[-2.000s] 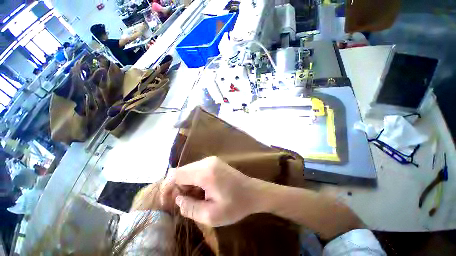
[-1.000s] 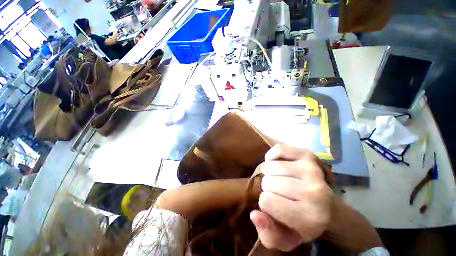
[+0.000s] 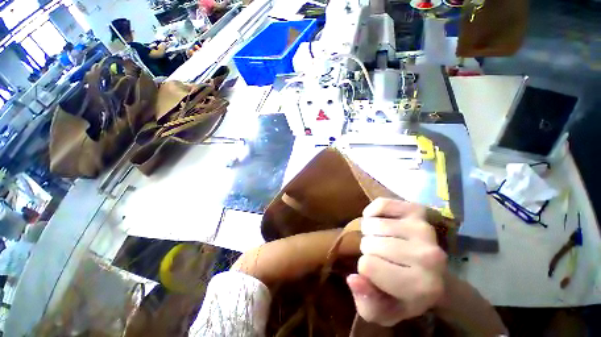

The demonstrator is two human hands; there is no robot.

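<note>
A brown leather bag [image 3: 323, 181] lies open in front of me, its top edge raised to a point and its inside dark. A small lighter tan tab [image 3: 294, 202] shows inside it. My right hand [image 3: 402, 260] is a closed fist on the bag's right side, with a thin brown strap beside the fingers. My left forearm, in a white sleeve, crosses the bag towards that fist. My left hand is hidden in the bag or behind the right hand; I cannot tell which.
The sewing machine [image 3: 323, 108] and yellow-edged clamp [image 3: 441, 174] stand beyond the bag. Brown bags [image 3: 99, 125] lie left, a blue bin [image 3: 273, 52] behind. Glasses [image 3: 520, 205], tissue [image 3: 527, 184], pliers [image 3: 565, 253] and a dark screen [image 3: 539, 118] are at right.
My right hand has moved right from the bag's middle. My left forearm has come across the bag. The bag's mouth now gapes, showing the inside and tab. The view has shifted slightly.
</note>
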